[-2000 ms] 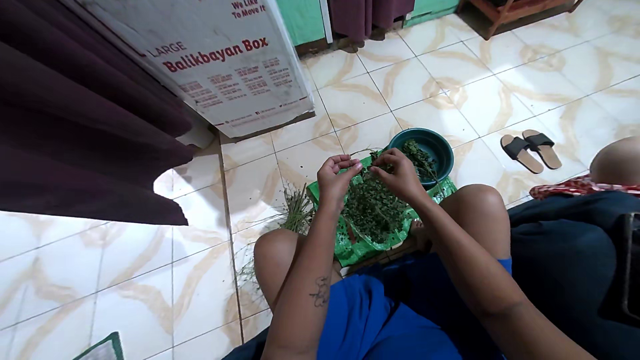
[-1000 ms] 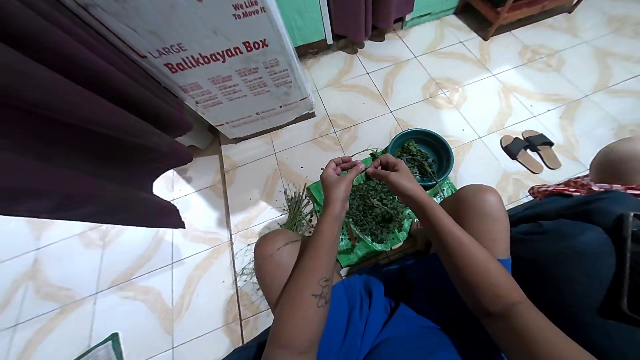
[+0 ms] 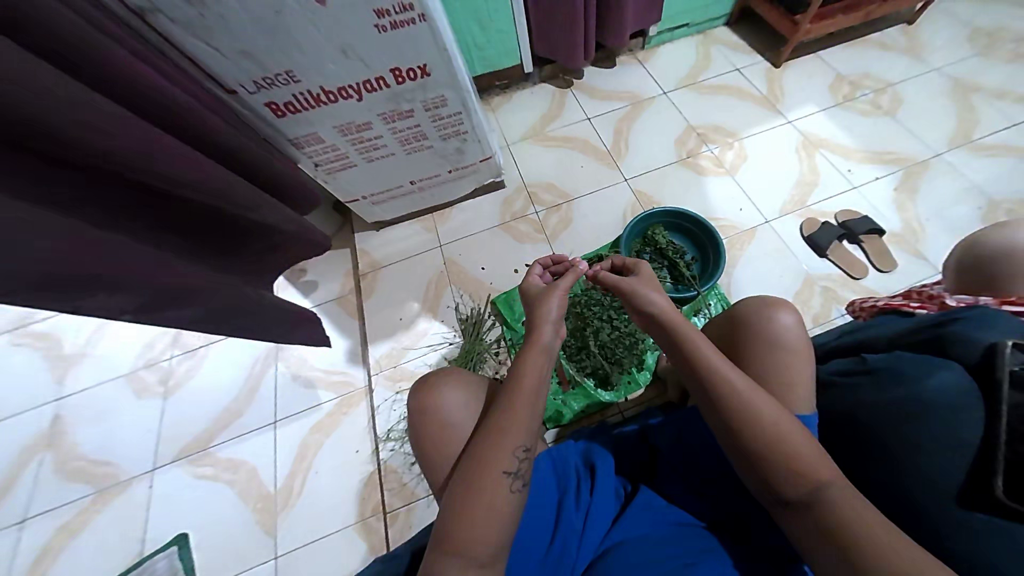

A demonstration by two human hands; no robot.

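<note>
My left hand (image 3: pixel 552 290) and my right hand (image 3: pixel 630 288) meet at the fingertips above a heap of small green leaves (image 3: pixel 606 340). Both pinch something thin, perhaps a bit of stem, too small to make out. The leaves lie on a green plastic sheet or bag (image 3: pixel 570 410) on the floor between my knees. Just beyond my right hand, a dark green plastic basin (image 3: pixel 710 240) holds leafy sprigs (image 3: pixel 662 258). Left of the sheet lies a bundle of thin bare stems (image 3: pixel 478 340).
A large cardboard box (image 3: pixel 376 120) bearing print stands beyond, beside a dark purple curtain (image 3: pixel 160 176). Slippers (image 3: pixel 850 242) lie on the tiled floor at right. Another person's knee (image 3: pixel 988 258) and dark cloth (image 3: pixel 896 384) are close on my right. A wooden rack (image 3: pixel 832 22) stands farther back.
My right hand has come down and in from above the leaves, and its fingertips now meet those of my left hand. The basin and the leaf heap stay in place.
</note>
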